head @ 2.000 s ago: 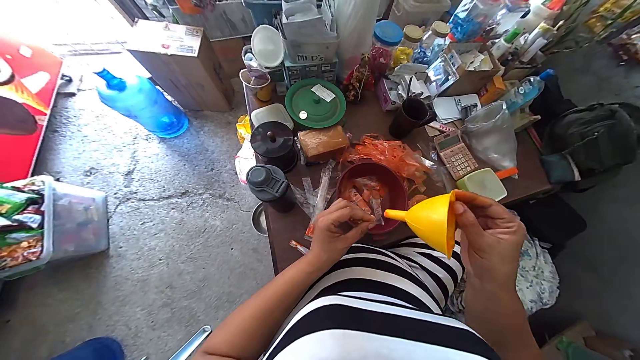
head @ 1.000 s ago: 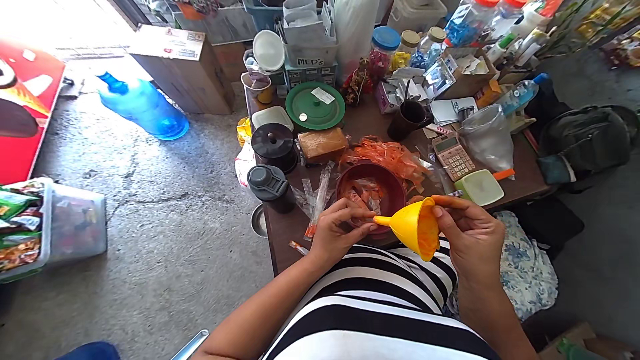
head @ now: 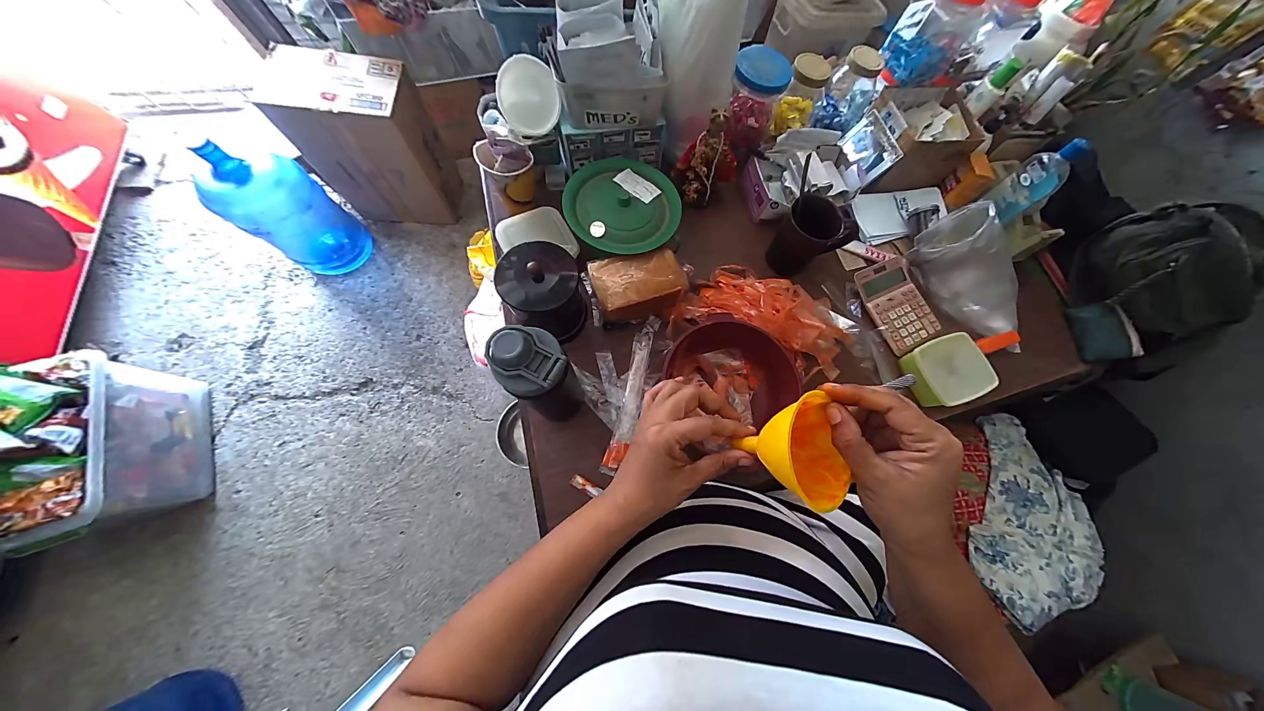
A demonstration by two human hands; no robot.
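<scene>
A yellow plastic funnel [head: 805, 449] lies tilted between my hands above my lap, its spout pointing left. My right hand [head: 904, 459] grips the funnel's wide rim. The fingers of my left hand [head: 681, 439] are closed at the spout's tip; whether they also hold a plastic sleeve there I cannot tell. Just beyond my hands is a dark red bowl [head: 780, 360] with small clear packets of orange stuff [head: 726, 380] inside. Orange plastic bags [head: 765, 306] are heaped behind the bowl. Long clear plastic sleeves [head: 632, 395] lie left of it, near my left hand.
On the brown table [head: 731, 237] stand a grey-lidded tumbler [head: 533, 370], a black lidded pot [head: 540, 286], a green lid [head: 622, 207], a dark mug [head: 810, 232], a calculator [head: 897, 306] and a pale green container [head: 950, 369]. A blue water jug [head: 281, 207] lies on the floor.
The funnel and my right hand have moved left since the earliest frame, and the funnel's wide mouth has turned more into view. My left hand stays at the spout.
</scene>
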